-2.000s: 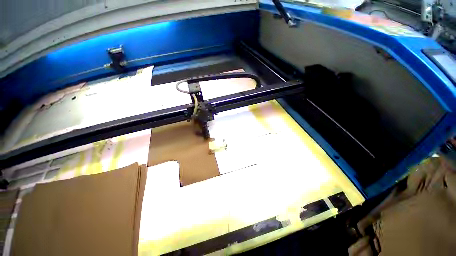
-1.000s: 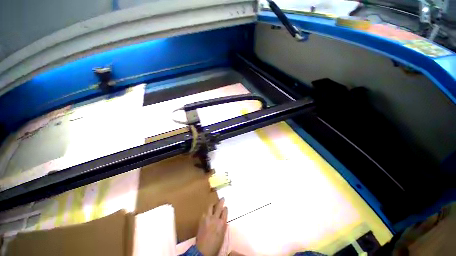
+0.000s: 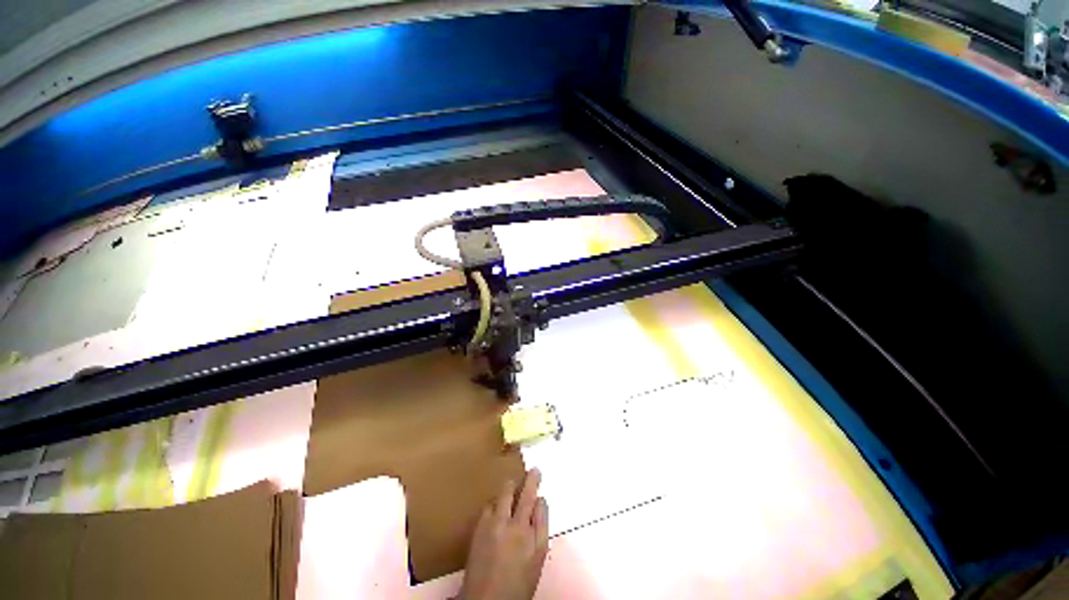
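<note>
A brown panel (image 3: 410, 434) lies flat on the bed, passing under the black gantry beam. My left hand (image 3: 506, 541) rests palm down on the panel's right edge at the bottom centre, holding nothing. Its fingers are slightly apart and point away from me; the wrist is cut off by the frame. A yellowish block (image 3: 530, 424) sits at the panel's right edge, just beyond my fingertips. The laser head (image 3: 502, 328) hangs from the beam, its nozzle just beyond the block. My right hand is not in view.
The gantry beam (image 3: 235, 366) crosses the bed. A stack of brown panels (image 3: 141, 551) lies at front left. The pink-white bed cover (image 3: 750, 469) has yellow tape and thin cut lines. The machine's blue back wall (image 3: 410, 70) and grey right side wall (image 3: 750, 129) enclose the bed.
My left hand came into view on the panel and has stayed near its right edge. Blue sleeve parts seen at the bottom a second ago are gone. The camera view has shifted.
</note>
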